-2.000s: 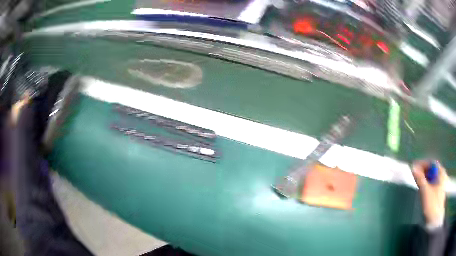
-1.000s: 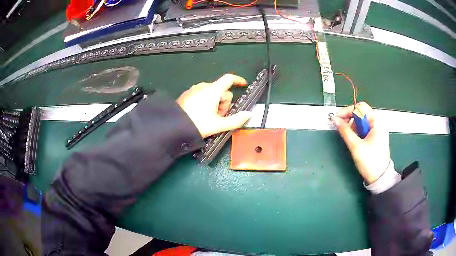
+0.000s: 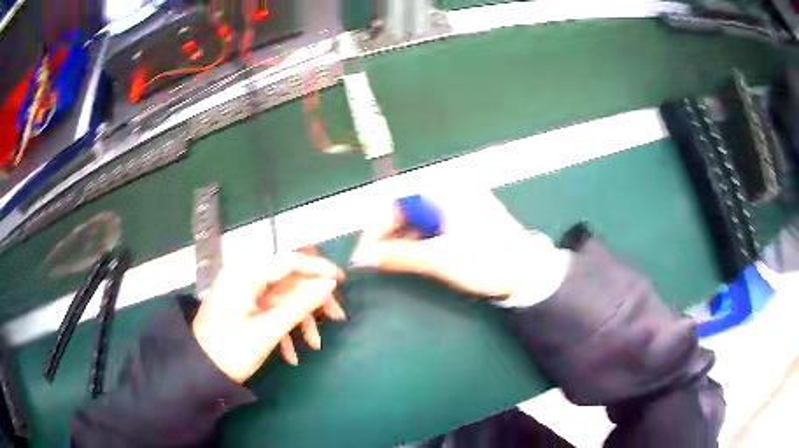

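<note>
My left hand (image 3: 254,319) is low at centre-left, palm partly up, with fingers curled and partly spread. Whether it holds anything is unclear. A grey LED module strip (image 3: 208,229) stands out beyond its wrist side, its lower end hidden by the hand. My right hand (image 3: 464,258) is just right of the left, fingertips near the left fingertips but with a small gap. It is shut around the blue test probe (image 3: 420,216); the probe tips are not visible. The red-brown block is not visible. The hands are blurred.
Two dark modules (image 3: 107,324) lie at left. Stacked ribbed modules (image 3: 723,188) are at right, near a blue object (image 3: 736,302). A labelled strip (image 3: 368,115) and red wire (image 3: 314,118) lie beyond the hands. A module row (image 3: 131,166) and red-and-blue tray (image 3: 57,83) are farther back.
The view has swung right. My right hand has moved left with the probe, close to my left hand. My left hand has moved off the strip's middle, and its palm has turned up.
</note>
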